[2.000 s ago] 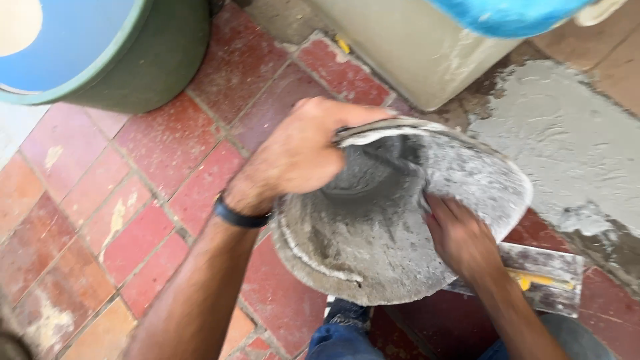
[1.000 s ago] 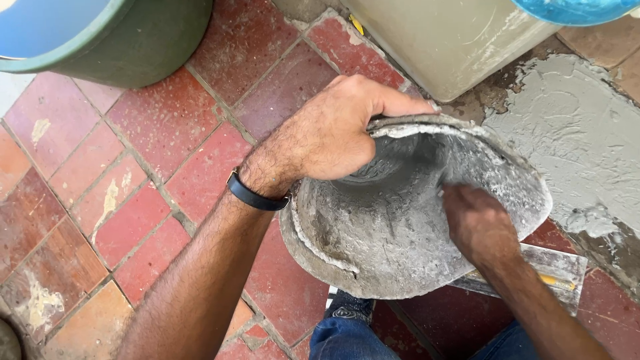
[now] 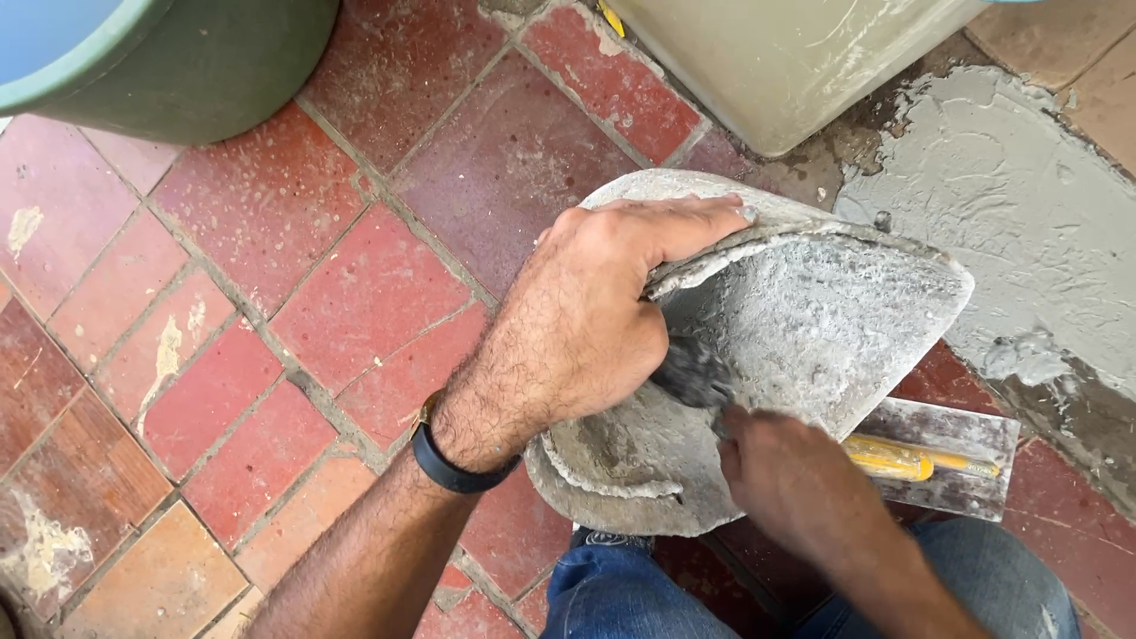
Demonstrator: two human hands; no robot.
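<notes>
A flexible mixing bowl (image 3: 816, 328), caked with grey cement, is tilted over the tiled floor. My left hand (image 3: 612, 293), with a dark wristband, grips the folded rim of the bowl at its upper left. Inside the bowl my right hand (image 3: 790, 470) is closed around a small tool whose blurred, mortar-coated blade (image 3: 697, 371) points left; its exact kind cannot be told. Part of that blade and the bowl's bottom are hidden behind my left hand. A steel trowel (image 3: 941, 497) with a yellow handle (image 3: 896, 457) lies on the floor right of the bowl.
Wet grey mortar (image 3: 1012, 222) is spread on the floor at the right. A beige container (image 3: 781, 62) stands at the top, a green tub (image 3: 204, 80) at the upper left. My jeans-clad legs (image 3: 621, 595) are below the bowl. Red tiles (image 3: 373, 293) cover the floor at left.
The bowl is turned and tilted differently, with its rim folded under my left hand. A tool blade now shows at my right hand; earlier it was not visible.
</notes>
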